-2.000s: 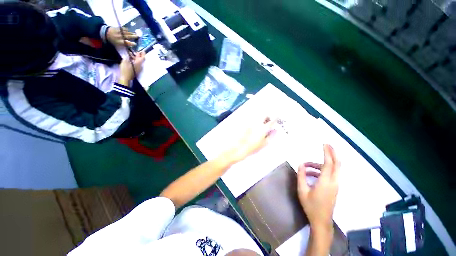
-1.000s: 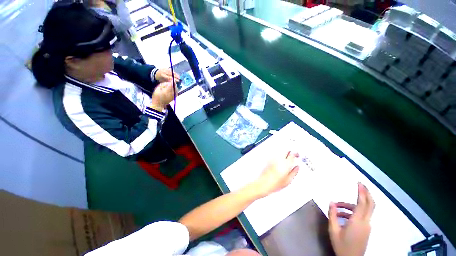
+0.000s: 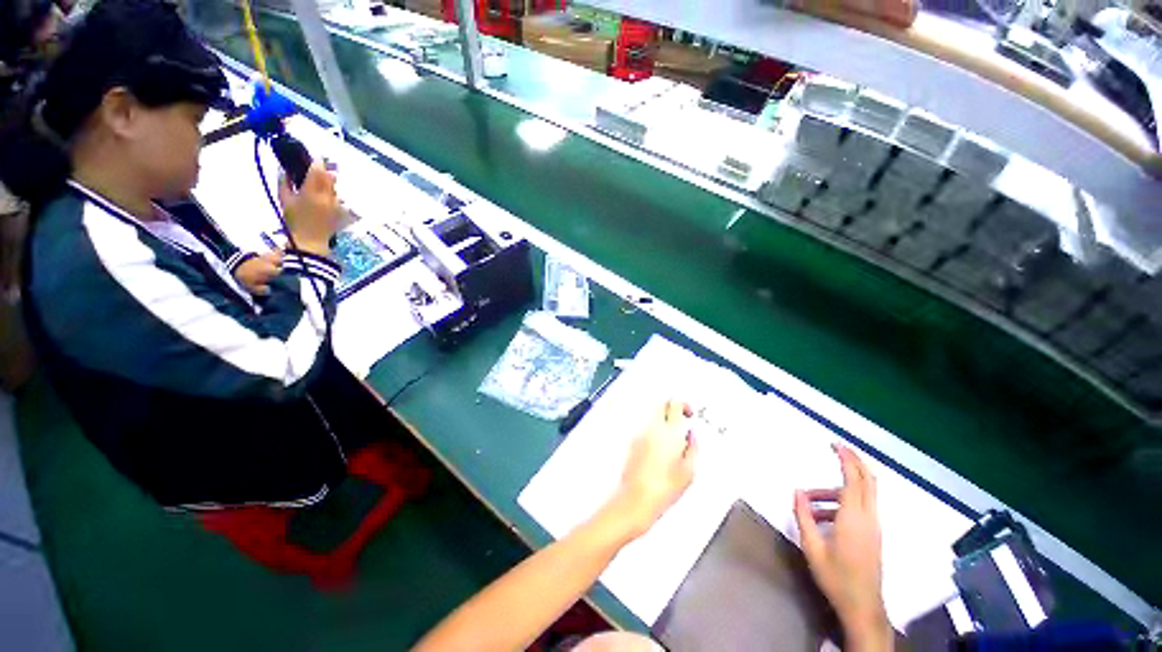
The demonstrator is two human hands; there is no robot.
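Small dark screws (image 3: pixel 714 420) lie loose on the white work sheet (image 3: pixel 599 478). My left hand (image 3: pixel 663 456) is beside them on the sheet, fingertips close together; whether a screw is between them is too small to tell. My right hand (image 3: pixel 841 525) is raised at the right edge of the grey-brown fixture (image 3: pixel 739 588), its fingers apart and curved, with nothing visible in it. The fixture lies bare at the bottom, cut off by the picture's edge.
A crinkled clear bag (image 3: pixel 544 366), a smaller clear bag (image 3: pixel 567 290) and a black screw feeder (image 3: pixel 491 290) stand left. Dark modules (image 3: pixel 1003 586) lie right. A person (image 3: pixel 179 306) at far left holds a screwdriver (image 3: pixel 293 155). A conveyor (image 3: pixel 612 210) runs behind.
The view has swung up, showing more conveyor and shelving. My left hand has stayed by the screws with its fingers drawn closer. The other person has raised a hand to the screwdriver.
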